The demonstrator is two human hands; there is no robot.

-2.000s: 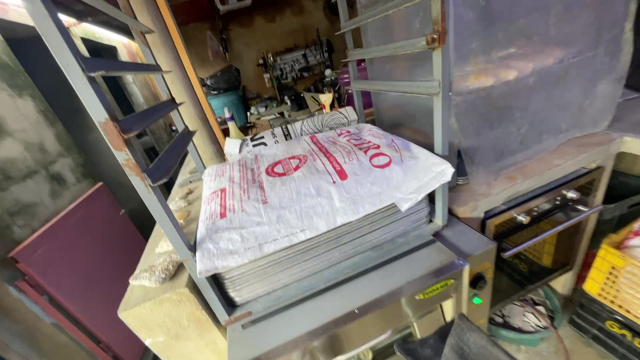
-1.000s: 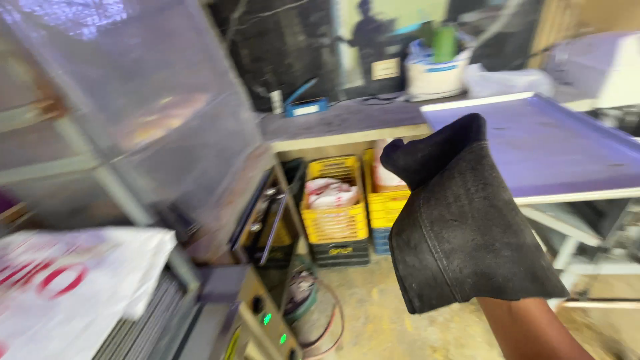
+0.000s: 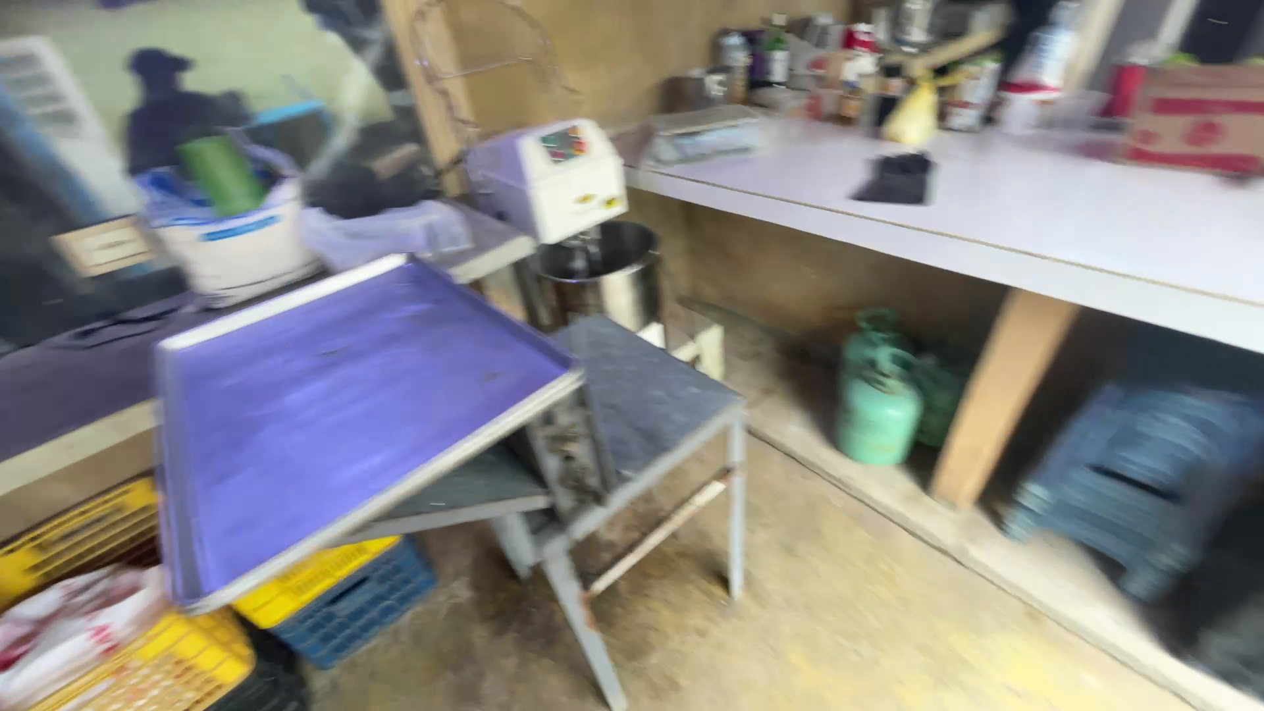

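Neither of my hands shows in the head view now. At the left, a large flat metal tray (image 3: 365,365) with a raised rim rests partly on a grey metal stand (image 3: 652,385), its surface reflecting violet light. Behind it stands a white spiral mixer (image 3: 558,178) with a steel bowl (image 3: 617,272). On the long white-topped table (image 3: 997,217) at the right lies a small black cloth-like item (image 3: 896,179). A white sack (image 3: 232,242) with a green object in it stands at the upper left.
Yellow crates (image 3: 178,662) and a blue crate (image 3: 355,602) stand under the tray. Beneath the white table are a green gas cylinder (image 3: 879,410) and blue plastic stools (image 3: 1136,474). Bottles, a cardboard box (image 3: 1200,123) and a kitchen scale (image 3: 703,135) sit on the tabletop.
The view has swung far to the right, from the rack and oven to the tray and white table. The hand in a dark mitt, seen one second ago, is out of view.
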